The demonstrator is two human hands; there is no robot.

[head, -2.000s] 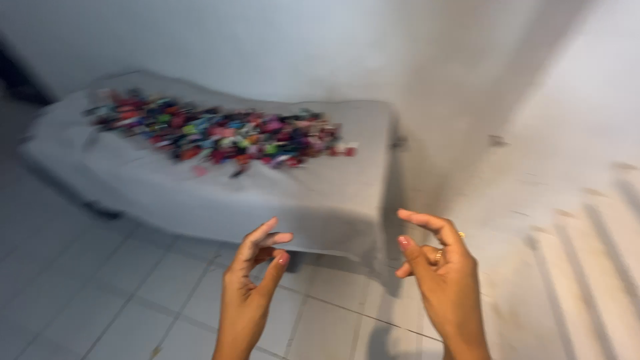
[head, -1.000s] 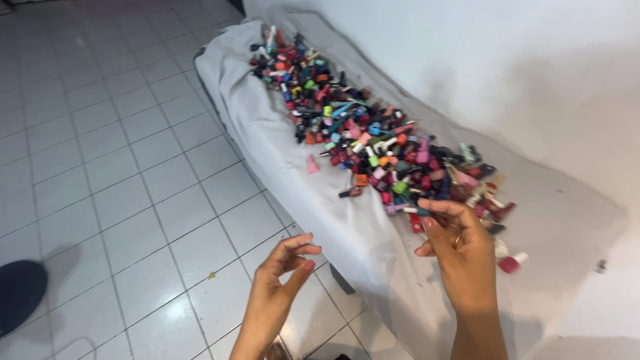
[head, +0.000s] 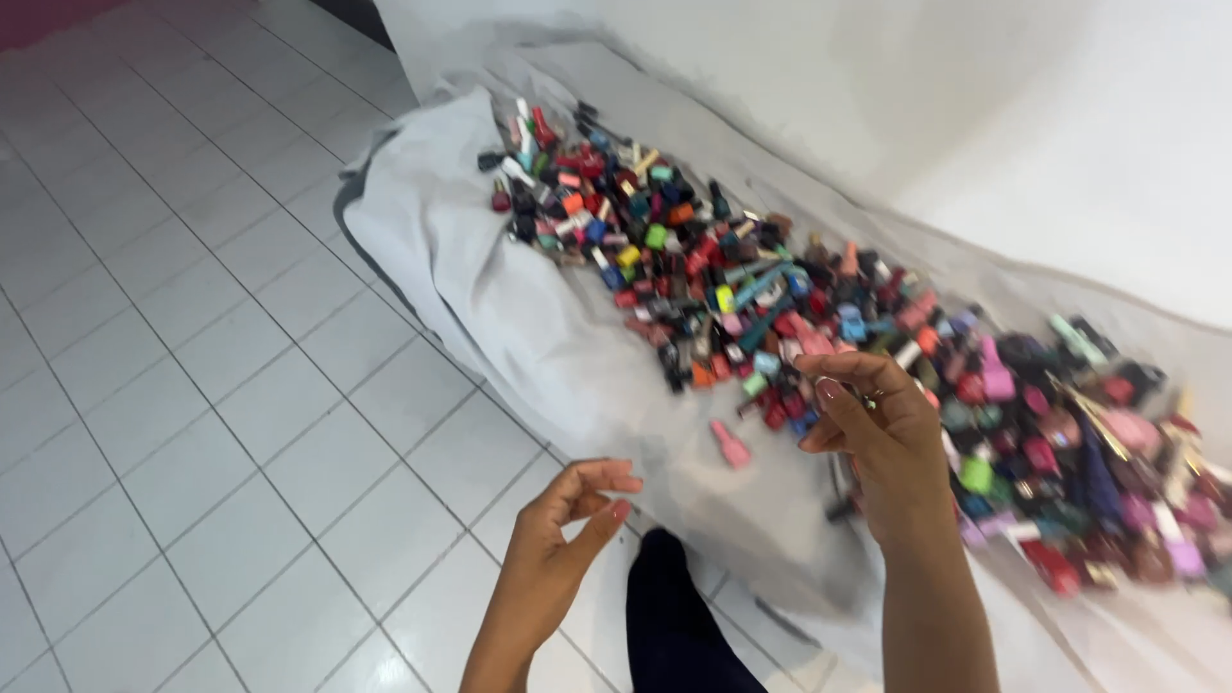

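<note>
A long heap of nail polish bottles (head: pixel 674 260) in many colours lies on a surface draped with a pale grey cloth (head: pixel 539 337). My left hand (head: pixel 568 539) hovers over the floor beside the cloth's near edge, thumb and fingers apart, holding nothing. Above the heap's near side is my right hand (head: pixel 881 433), fingers curled and apart from the thumb, with nothing visible between them; it hides some bottles behind it. A single pink nail polish bottle (head: pixel 730 445) lies apart from the heap on the cloth, between my two hands.
White tiled floor (head: pixel 241 385) runs along the left. A white wall (head: pixel 1011 125) stands behind the draped surface. My dark-clothed leg (head: pixel 674 616) shows at the bottom, close to the cloth's edge. A dark object (head: pixel 356 19) is at the top, near the wall's end.
The view has swung and come much closer to the heap since the oldest frame. Both hands stay raised and empty. My leg has come into view at the bottom.
</note>
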